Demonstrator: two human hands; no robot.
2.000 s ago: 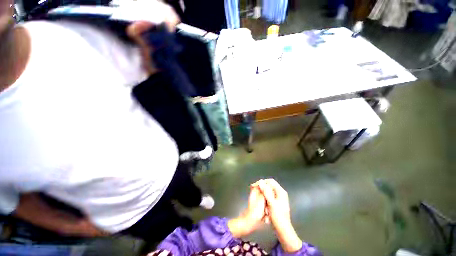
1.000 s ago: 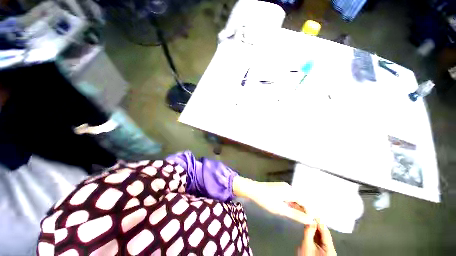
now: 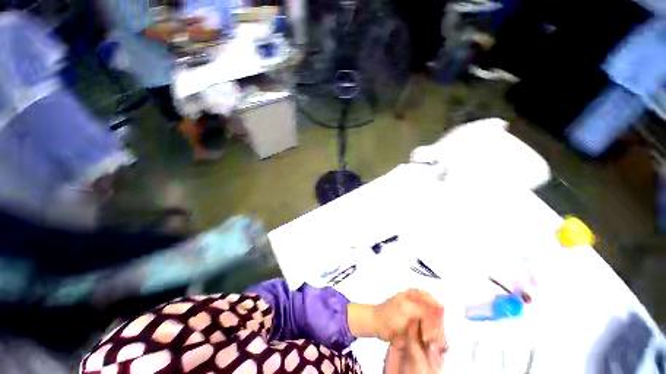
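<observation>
My left hand reaches in from a purple sleeve over the near side of the white table. My right hand is below it, cut off by the bottom edge. The two hands touch, and their fingers overlap. I cannot tell whether anything is between them. Left of and beyond the hands lie small snips or clippers, a dark small tool and another dark pointed item. A light blue item lies to the right of the hands, with a thin dark stick beside it.
A white bundle sits at the table's far corner. A yellow cap stands by the right edge, above a dark grey packet. A fan stand is behind the table. Blurred teal and black garments are at left, with a pale bin beyond.
The view has turned left and come closer to the table. The hands are now over the tabletop instead of by the stool, and are pressed more closely together.
</observation>
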